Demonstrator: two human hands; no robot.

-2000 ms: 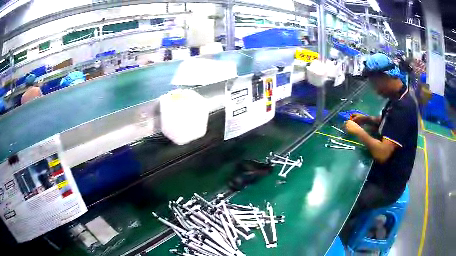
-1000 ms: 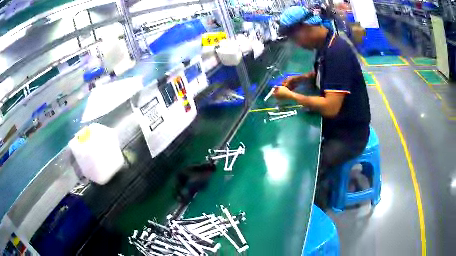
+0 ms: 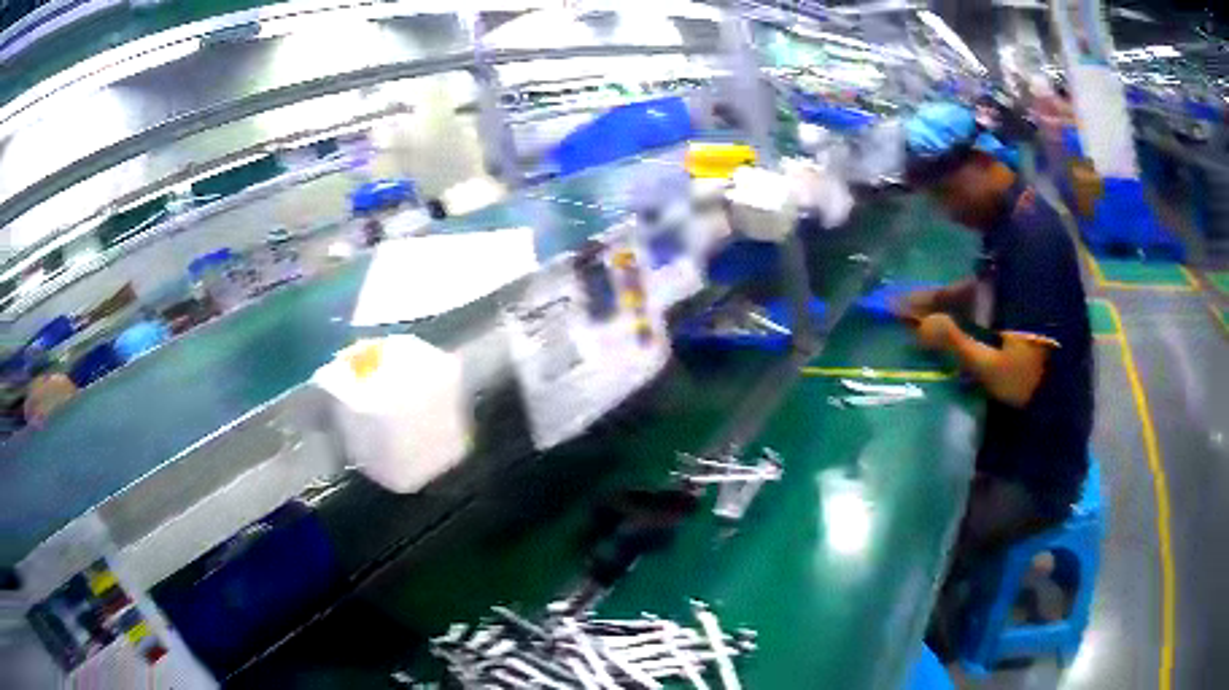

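No hand of mine is in the picture. A large tangled heap of white cable assemblies point(image 3: 593, 655) lies on the green bench mat point(image 3: 809, 593) at the bottom centre, cut off by the lower edge. A smaller crossed group of white cables point(image 3: 732, 475) lies farther along the mat, near the rail. A dark, blurred object point(image 3: 634, 528) lies between the two groups, at the rail; I cannot tell what it is. The frame is blurred by motion.
A co-worker in a blue cap point(image 3: 1031, 297) sits on a blue stool point(image 3: 1035, 593) at the right, hands at the bench, with a few white cables point(image 3: 879, 392) nearby. A white plastic box point(image 3: 400, 411) and instruction sheets point(image 3: 586, 351) hang from the raised shelf point(image 3: 175, 391).
The view swung right and down, then partly back left and up. The heap is cut off more at the bottom than two seconds ago. The co-worker's hands have moved slightly at the bench.
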